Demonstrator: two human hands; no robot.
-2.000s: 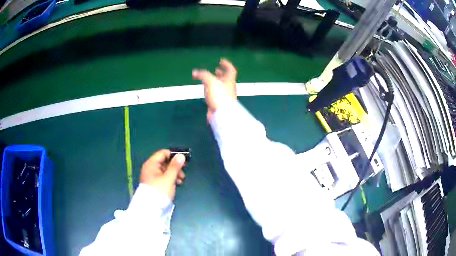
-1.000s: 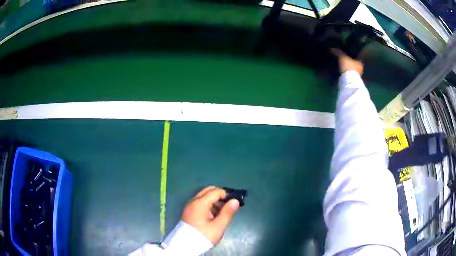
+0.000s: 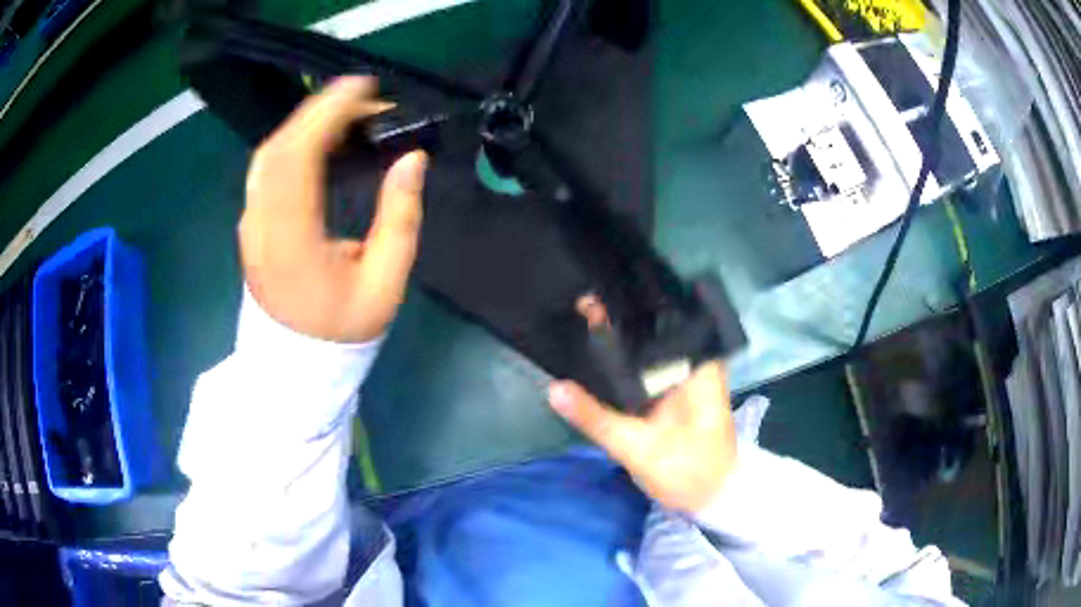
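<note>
A dark triangular fixture (image 3: 474, 255) with a teal centre circle lies tilted across the bench in front of me. A black three-armed base with a round centre hub (image 3: 506, 121) is on it. My right hand (image 3: 676, 445) grips the fixture's near corner, thumb on its side edge. My left hand (image 3: 326, 231) is over the fixture's left side, blurred, with a small black part (image 3: 409, 128) between thumb and fingers, left of the hub.
A blue bin (image 3: 116, 368) of small black parts stands at left. A white-grey box (image 3: 907, 119) is at upper right, with a yellow bin (image 3: 877, 17) behind it and a black cord (image 3: 919, 184) hanging across. Stacked sheets line the right edge.
My right hand has come back from the far belt, and the fixture with the black base is now close in front of me. My left hand has moved over it with the small part.
</note>
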